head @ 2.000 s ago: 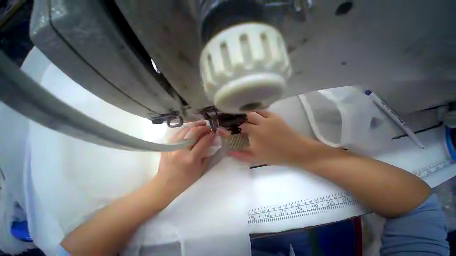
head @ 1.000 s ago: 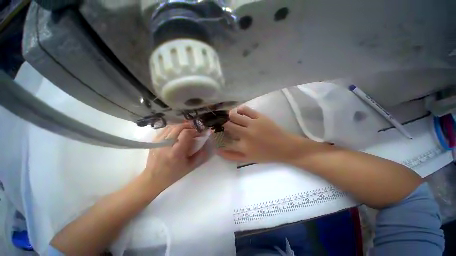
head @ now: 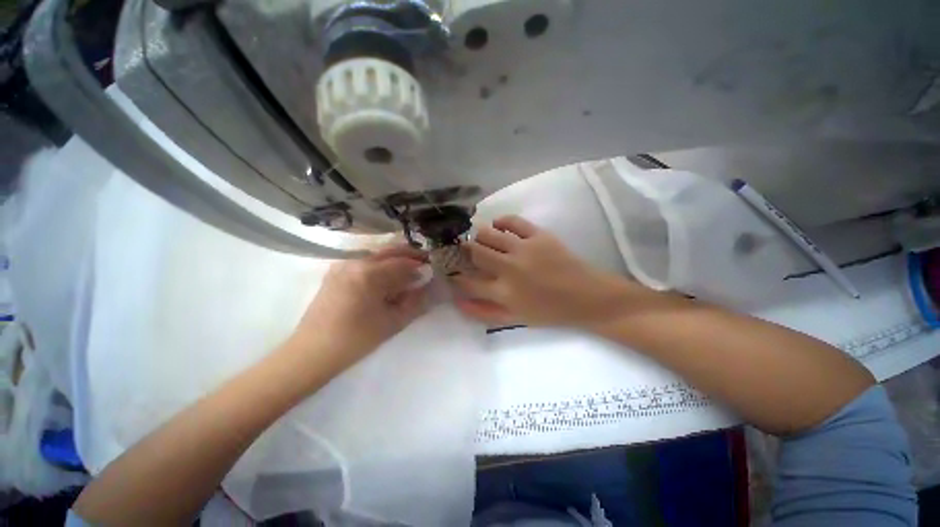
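Sheer white fabric spreads under my left arm and hangs over the table's front edge. My left hand holds the fabric between fingertips just left of the presser foot. My right hand lies right of the foot, fingers bent, beside a small ridged brownish-grey part; whether its fingertips hold fabric cannot be told. The sewing machine head, with a white ribbed knob, fills the top. The needle tip is too small to make out.
A cut sheer piece with a thicker curved edge lies right of my right hand. Beyond it are a white pen and a blue and red ring. A printed scale runs along the front edge. A curved grey bar arches at left.
The view has shifted, so the knob appears smaller and higher and the curved bar steeper. Both hands stay beside the foot; my left fingers are slightly less bunched.
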